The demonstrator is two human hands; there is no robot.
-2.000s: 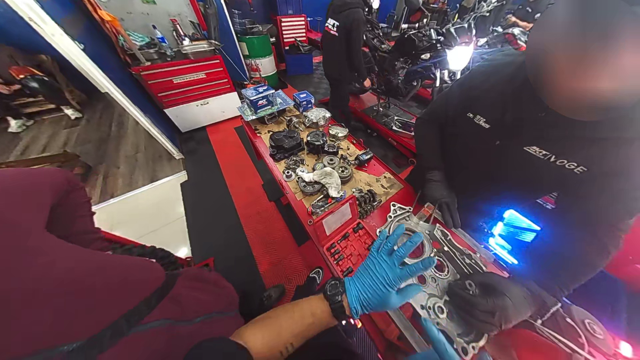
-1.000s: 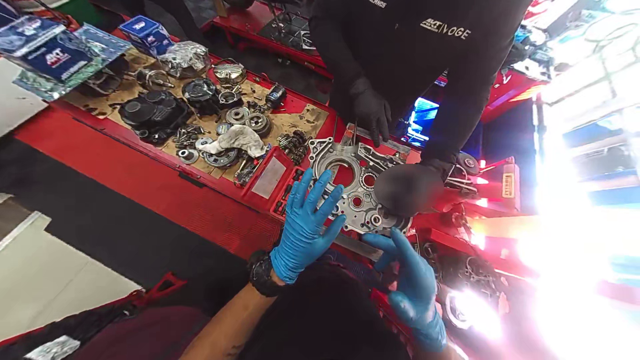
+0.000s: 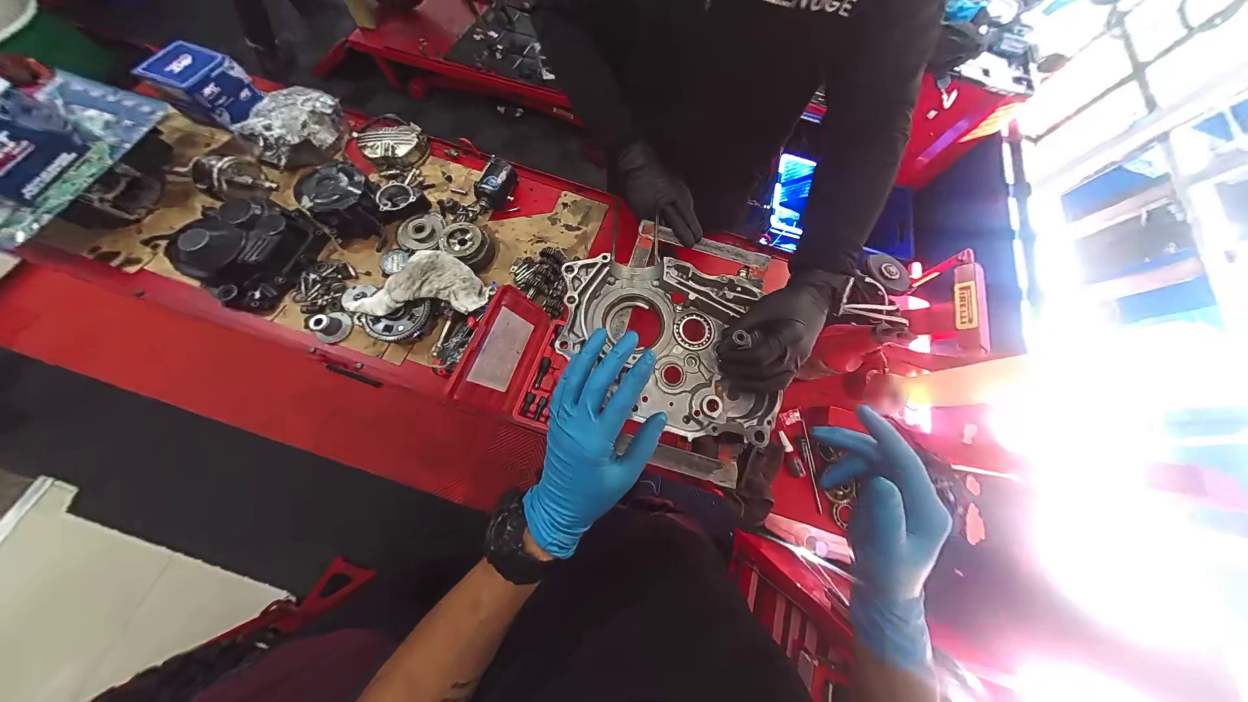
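Note:
A metal engine crankcase half, with round bearing seats, lies on metal bars on the red bench. My left hand, in a blue glove, is spread palm down at the case's near left edge; whether its fingertips touch the metal I cannot tell. To the right of the case my right hand, also blue-gloved, is raised with its fingers apart and nothing in it. Across the bench a co-worker's black-gloved hand holds a small round metal part over the case. The co-worker's other hand rests by its far edge.
Left of the case lie an open red tool case, a white rag, gears and black engine covers on stained cardboard. Blue boxes stand at the far left. Bearings and a screwdriver lie near my right hand.
The view has swung strongly. My right hand, low over the case's edge two seconds ago, is now raised to its right. My left hand stays spread by the case.

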